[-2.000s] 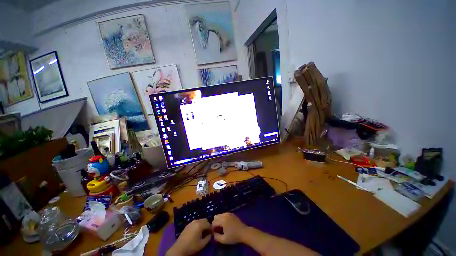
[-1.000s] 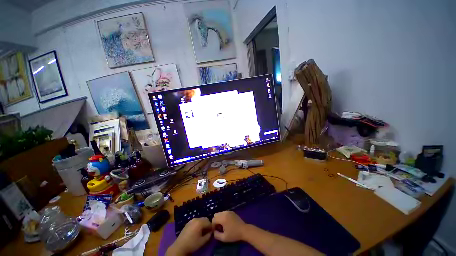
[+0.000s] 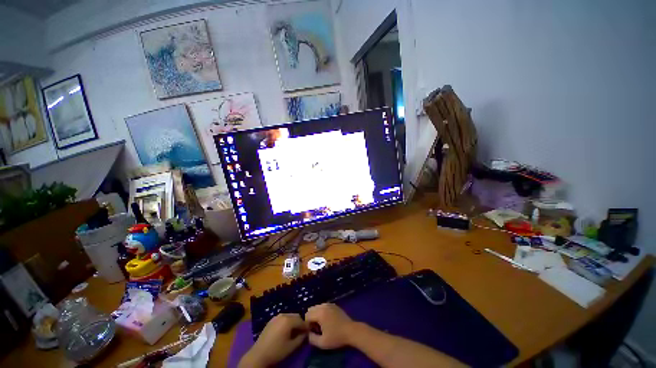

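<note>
My left hand [image 3: 279, 338] and my right hand [image 3: 329, 327] are bare and close together at the near edge of the black keyboard [image 3: 324, 284]. Their fingers are curled inward, and whether anything small is held between them cannot be seen. A dark flat thing [image 3: 326, 359], perhaps a smartphone, lies just below my right hand on the purple mat [image 3: 403, 330]. The dark mouse [image 3: 428, 289] lies on the mat to the right, with no hand on it. The monitor [image 3: 316, 172] shows a white window on a dark desktop.
Left of the keyboard are a black object [image 3: 229, 317], a brown bowl [image 3: 222, 290], a crumpled tissue [image 3: 193, 350], a tissue pack [image 3: 147, 320] and a glass jar [image 3: 83, 330]. Driftwood [image 3: 453, 147] stands right of the monitor. Papers [image 3: 572, 286] lie far right.
</note>
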